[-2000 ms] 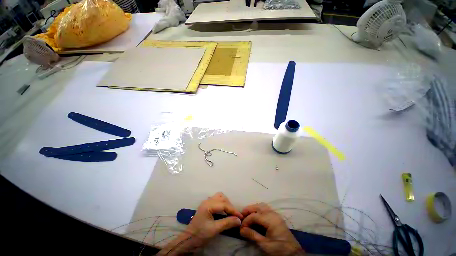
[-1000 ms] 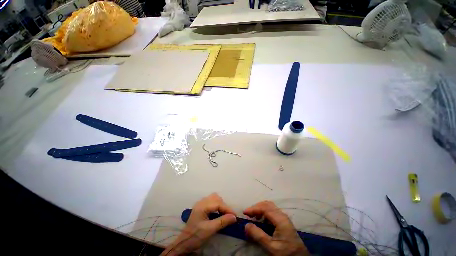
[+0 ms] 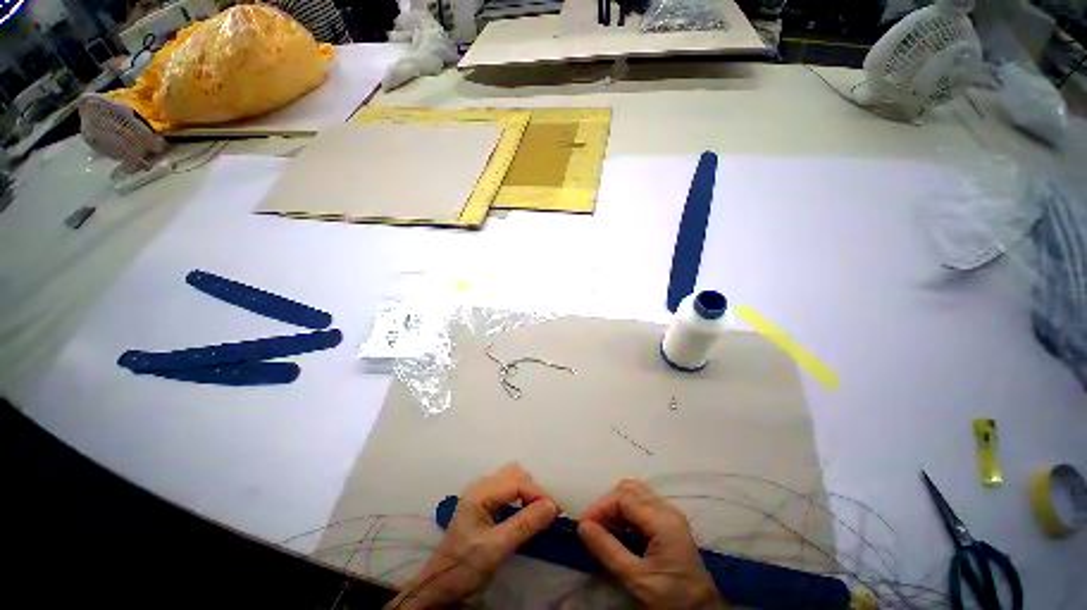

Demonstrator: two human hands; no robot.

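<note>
A long navy strap (image 3: 763, 579) lies along the near edge of the grey-beige card (image 3: 501, 435), under both hands. My left hand (image 3: 486, 533) holds the strap near its left end, thumb and fingertips together. My right hand (image 3: 647, 542) is just right of it, its thumb and index finger pinched close together over the strap. Whether a needle or thread is between the right fingertips is too small to tell. Fine loose threads (image 3: 834, 515) loop around both hands. A thin needle-like line (image 3: 632, 441) and a tiny shiny bead (image 3: 674, 404) lie on the card.
A thread cone (image 3: 696, 330) stands on the card. Dark-handled scissors (image 3: 971, 554), a yellow item (image 3: 987, 452) and a tape roll (image 3: 1058, 500) lie right. Navy straps (image 3: 258, 298) lie left, another (image 3: 693, 232) beyond the cone. A clear bag (image 3: 408, 334) and twisted cord (image 3: 513, 372) lie ahead.
The right fingers, spread a second ago, are now pinched together near the left fingertips. The left hand stays on the strap. The view has shifted slightly.
</note>
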